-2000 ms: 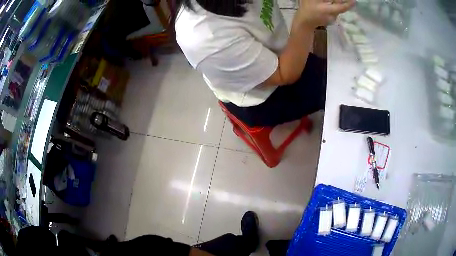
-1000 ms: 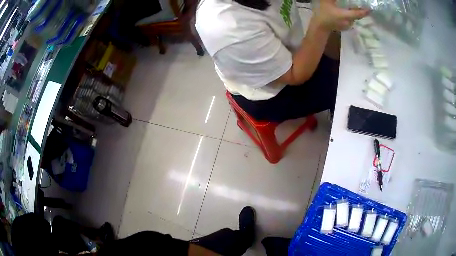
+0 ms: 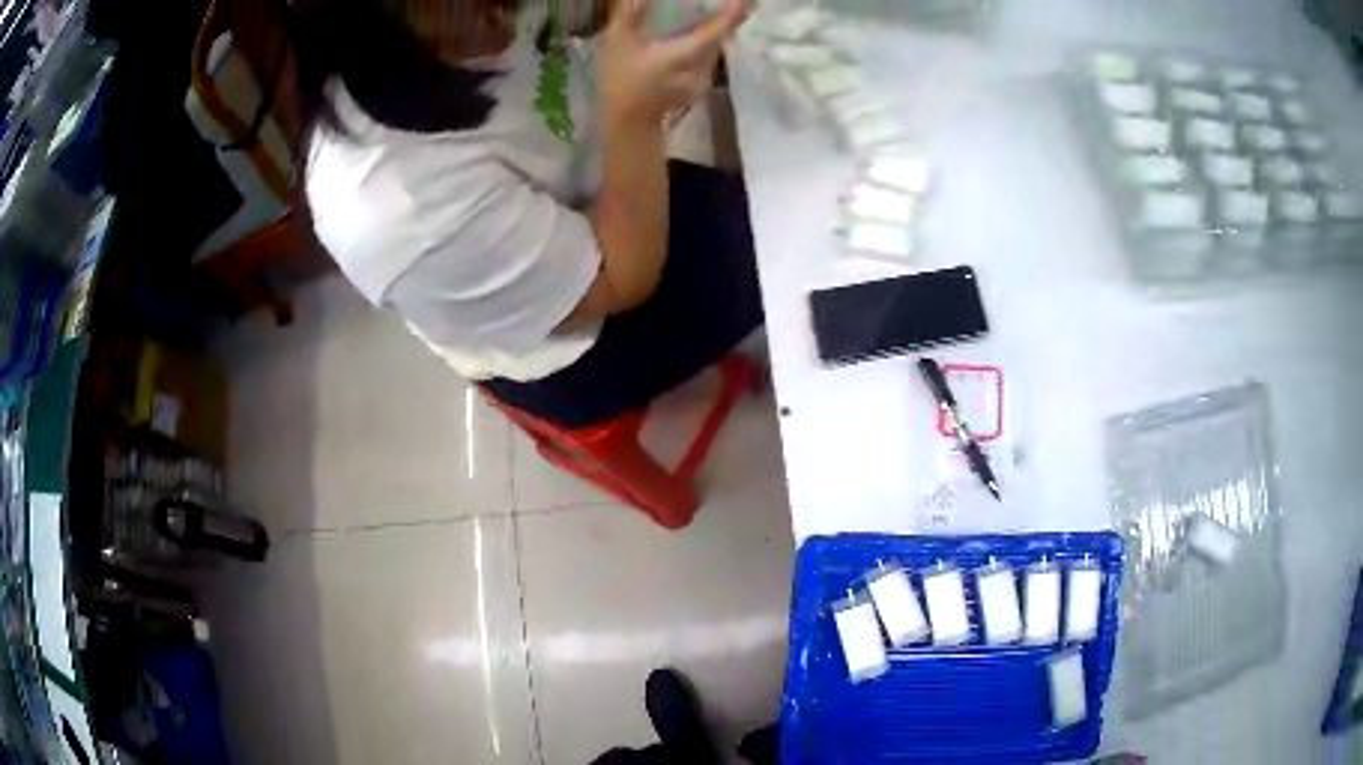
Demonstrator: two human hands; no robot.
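A blue ribbed tray (image 3: 927, 714) lies at the near end of the white table. Several white units (image 3: 945, 605) stand in a row along its far side, the leftmost ones tilted. One more unit (image 3: 1066, 688) lies apart at its right. A clear blister tray (image 3: 1196, 613) is to the right, with one loose white unit (image 3: 1212, 541) on it. A black pen (image 3: 961, 431) lies across a red-bordered label (image 3: 981, 401). Neither of my hands can be made out; a tiny pinkish sliver at the bottom edge is too small to identify.
A coworker in a white shirt (image 3: 449, 247) sits on a red stool (image 3: 650, 471) at the table's left edge, hands raised. A black phone (image 3: 898, 316), loose white units (image 3: 885, 205) and a filled clear tray (image 3: 1226, 172) lie farther up. A blue edge (image 3: 1348, 665) shows far right.
The view has swung right, so the table shows more fully and its contents appear farther left. The filled clear tray shows more clearly. The blue tray's units look unchanged.
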